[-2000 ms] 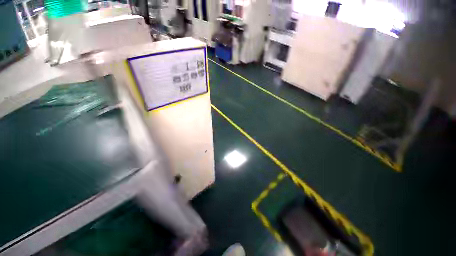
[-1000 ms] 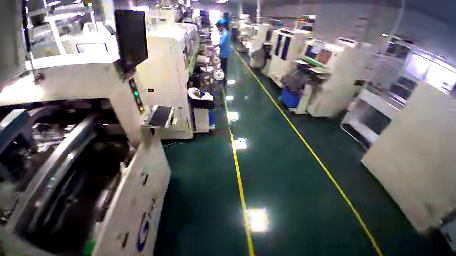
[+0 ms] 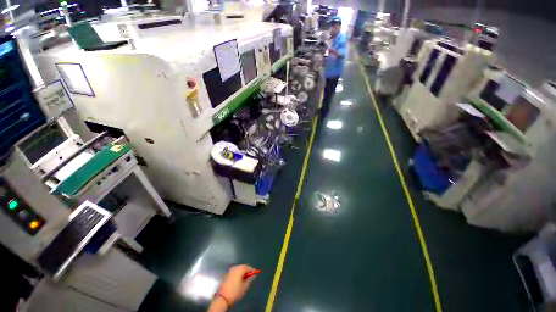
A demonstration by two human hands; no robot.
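Note:
My left hand [image 3: 236, 283] shows at the bottom, left of centre, above the floor. A thin red band is around its wrist. Its fingers are closed on a small red-orange object [image 3: 252, 274], whose end sticks out to the right; its look fits scissors handles, but most of it is hidden in the hand. My right hand is not in view. Ahead on the left stands a white placement machine [image 3: 164, 131] with a green strip. Component reels [image 3: 289, 117] hang along its aisle side.
A green aisle floor [image 3: 341, 256] with yellow lines runs ahead. A person in blue [image 3: 335, 52] stands by the left machines. A keyboard [image 3: 76, 234] and green-topped conveyor [image 3: 91, 170] are at left. A dark-topped box [image 3: 239, 169] holds white rolls. A blue bin [image 3: 431, 167] is at right.
The view has moved forward along the aisle. The placement machine, its reels and the person look nearer. My left hand with the red-orange object has come into view.

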